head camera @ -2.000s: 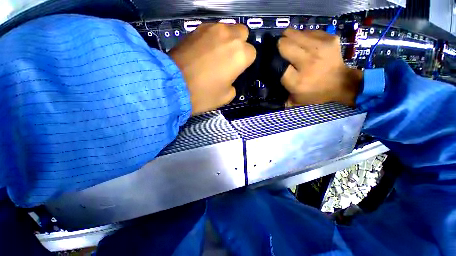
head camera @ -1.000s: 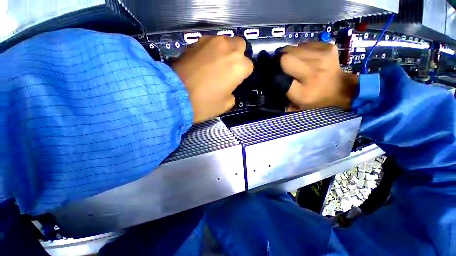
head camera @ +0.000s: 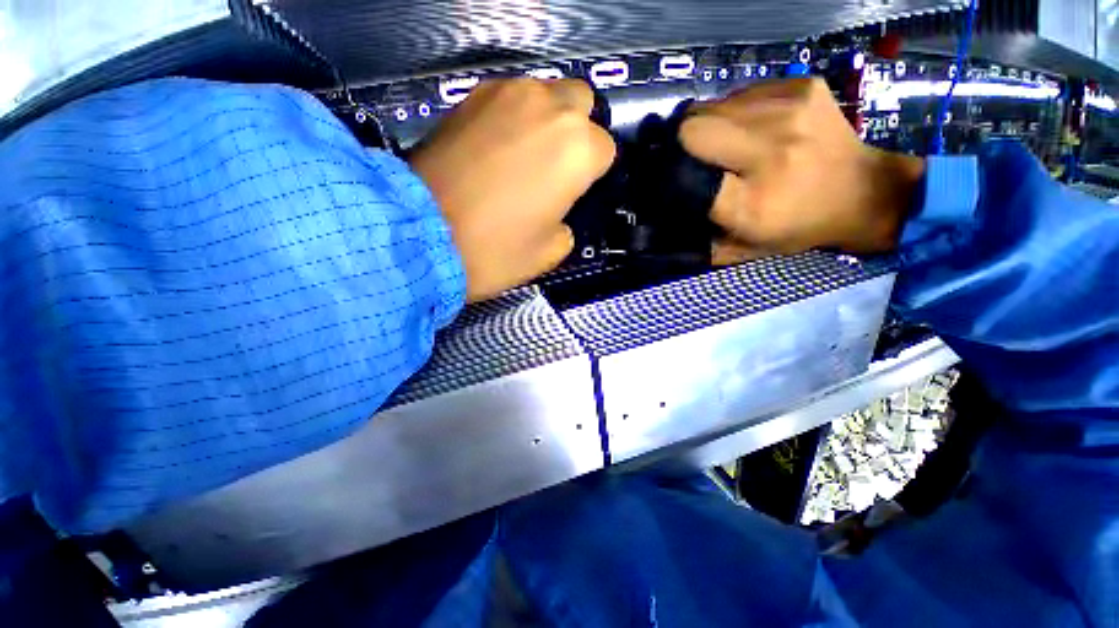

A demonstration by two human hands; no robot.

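Observation:
The black circuit board [head camera: 614,229] with white printing lies between two rows of silver finned heatsinks. My left hand [head camera: 518,172] is over the board at centre left, fingers curled, with black coverings on the fingertips. My right hand [head camera: 792,166] is over the board at centre right, also curled, its black-covered fingers pointing inward. The two hands are a small gap apart. The fingertips are dark against the dark board, so whether either hand holds a part cannot be told. The near heatsinks [head camera: 736,368] stand in front of both hands.
A far heatsink [head camera: 589,31] spans the top. A metal rail [head camera: 706,456] runs along the near edge. A bin of small cream blocks [head camera: 886,448] is at lower right. A blue cord [head camera: 952,92] hangs at upper right, by more boards.
My right hand has shifted slightly right, and its fingers have turned a little. My left hand stays almost in place. The blue cord hangs straighter.

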